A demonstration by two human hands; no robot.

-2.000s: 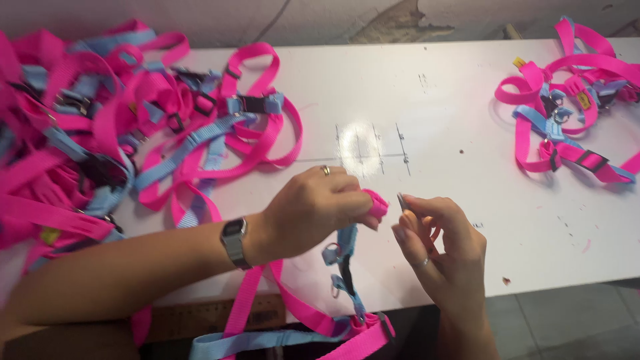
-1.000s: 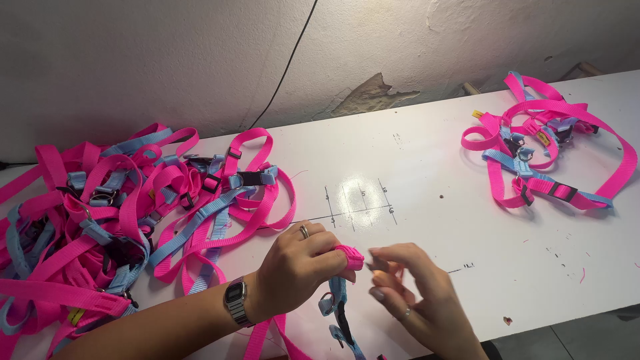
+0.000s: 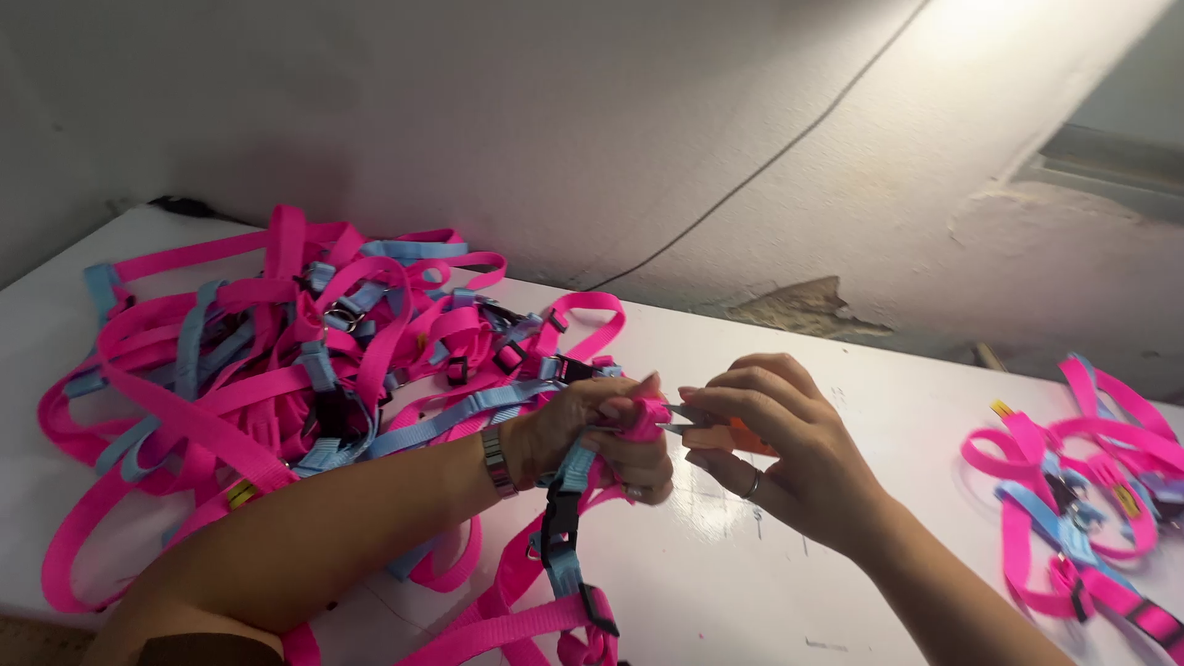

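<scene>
My left hand (image 3: 615,435), with a metal watch on its wrist, is closed around a bunched part of a pink and blue webbing harness (image 3: 562,518). The harness hangs below that hand, with a black side-release buckle and a black slider on it. My right hand (image 3: 772,444) holds small thread snips (image 3: 731,435) with an orange part between thumb and fingers. The two blade tips are apart and point left, right at the pink webbing in my left hand. The contact between blades and webbing is too small to make out.
A tangled heap of pink and blue webbing harnesses (image 3: 231,370) lies on the white table (image 3: 703,592) at the left. More harness webbing (image 3: 1036,518) lies at the right. Behind the table stands a wall with broken plaster (image 3: 805,305) and a hanging cable (image 3: 786,153).
The snips' blades have come up against the pink webbing; earlier my right hand was a little apart from it. The view has swung up and left.
</scene>
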